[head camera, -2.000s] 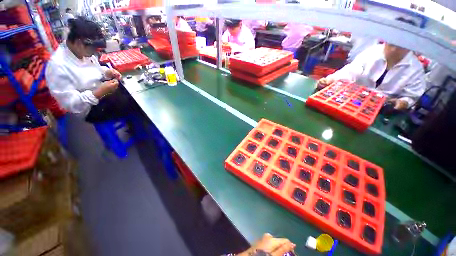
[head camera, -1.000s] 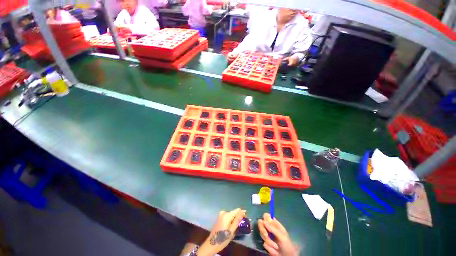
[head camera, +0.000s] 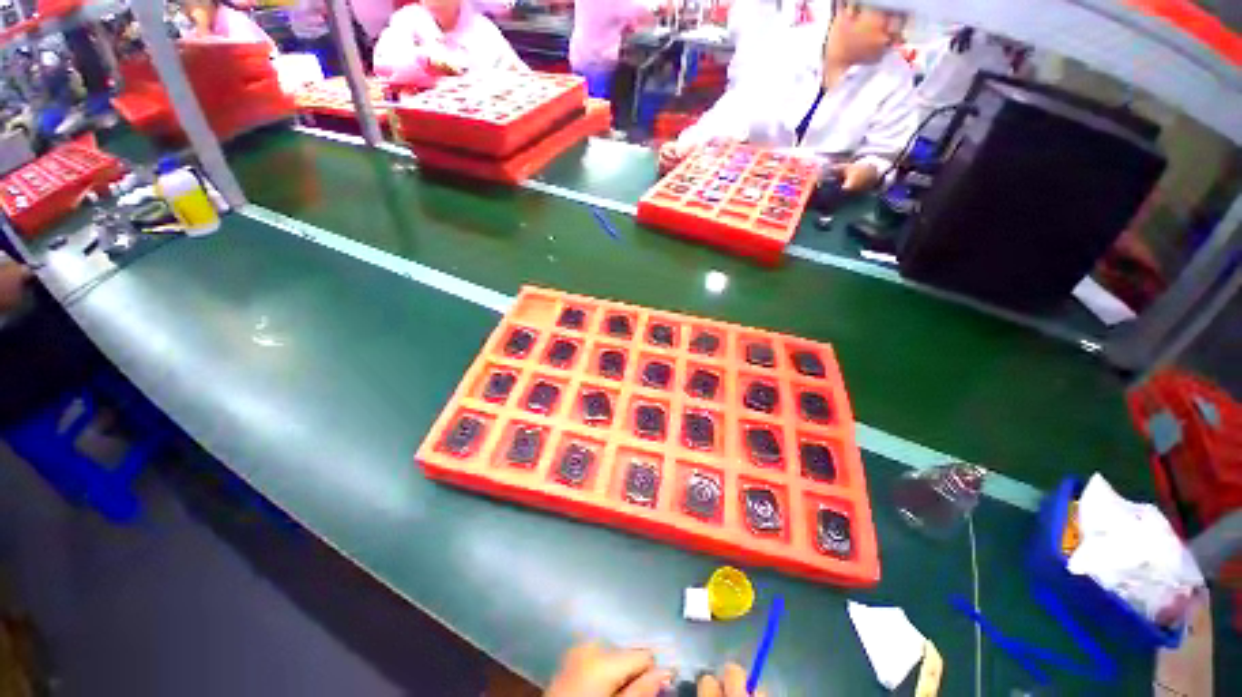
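Observation:
My left hand (head camera: 606, 671) is at the bottom edge, cut off, with its fingers at a small dark unit (head camera: 684, 675) that is mostly hidden. My right hand (head camera: 727, 684) is just right of it, cut off too, with the blue stick tool (head camera: 767, 640) rising beside its fingers. The orange-red parts tray (head camera: 640, 511) lies in front of me. Its pockets hold black watch-like units (head camera: 703, 493); the far-left corner pocket is empty. A yellow pot (head camera: 730, 594) and a small white block (head camera: 696, 603) stand between my hands and the tray.
Right: a clear bottle (head camera: 940, 493), white folded cloth (head camera: 885, 643), beige strip (head camera: 930, 671), loose blue strips (head camera: 1035, 640) and a blue bin (head camera: 1056, 572) of white wipes. Beyond: a person in white at another tray (head camera: 715, 234), stacked trays (head camera: 490, 125), a black monitor (head camera: 1028, 191). Left: a yellow-and-white bottle (head camera: 188, 199).
The view first swung right, then shifted slightly back left. Both hands have moved lower, so the dark unit in my left hand now shows less. The tray appears nearer.

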